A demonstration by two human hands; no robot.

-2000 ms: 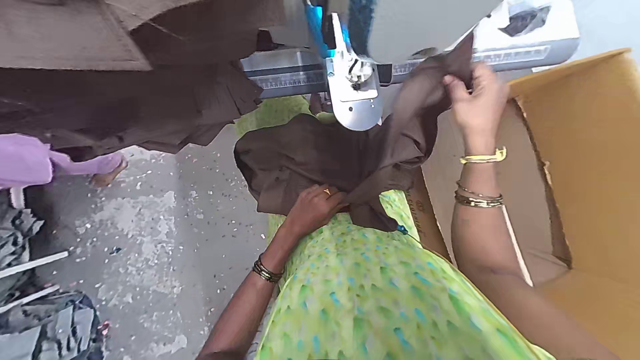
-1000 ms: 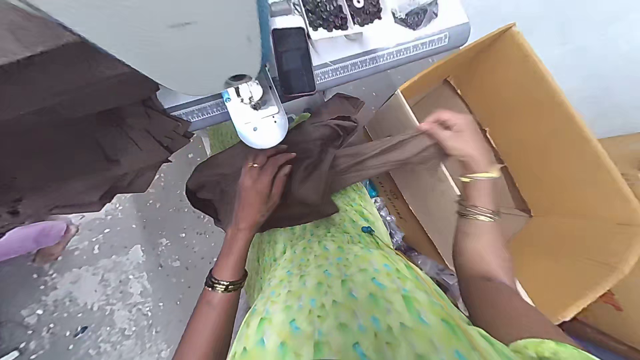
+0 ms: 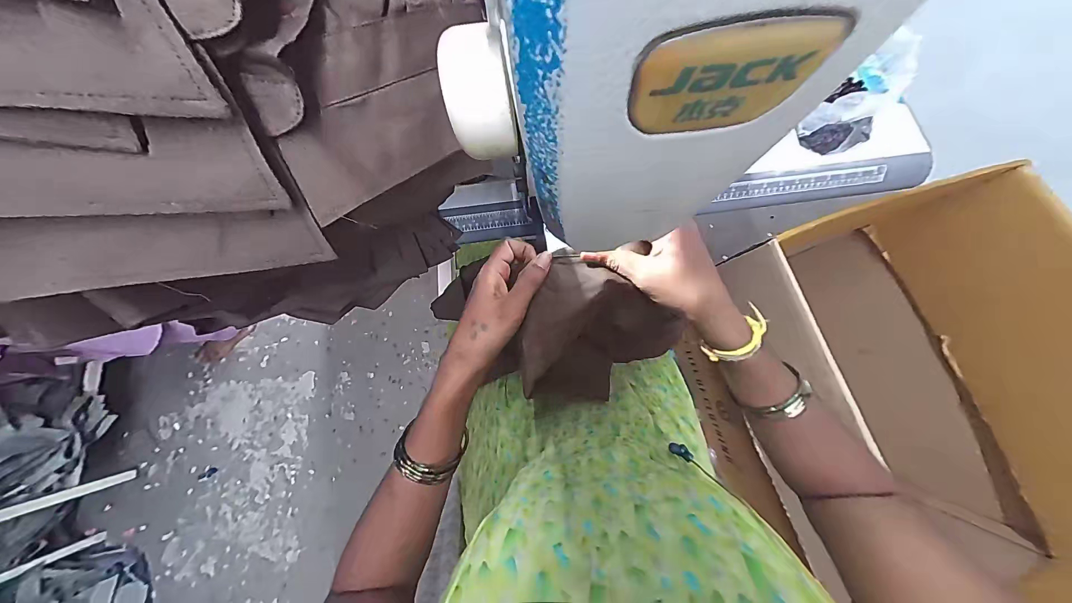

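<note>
Both my hands grip the upper edge of a dark brown fabric piece (image 3: 578,335) at the front of a Jack sewing machine (image 3: 603,151). My left hand (image 3: 502,293) pinches the edge between thumb and fingers. On the other side my right hand (image 3: 670,272) holds the same edge, a short span away. The cloth hangs down over my green patterned clothing. The machine's head hides the needle area and part of my right fingertips.
Stacked brown garment pieces (image 3: 151,201) lie at the upper left. An open cardboard box (image 3: 963,335) stands at the right. Behind the machine, a plastic bag (image 3: 837,126) with dark small items rests on the ruled table (image 3: 904,151). Grey cloth (image 3: 59,435) lies on the floor at left.
My hands were apart on the cloth, the right one stretching a part of it out to the right. Now they are close together at its upper edge, by the machine head. The view has shifted.
</note>
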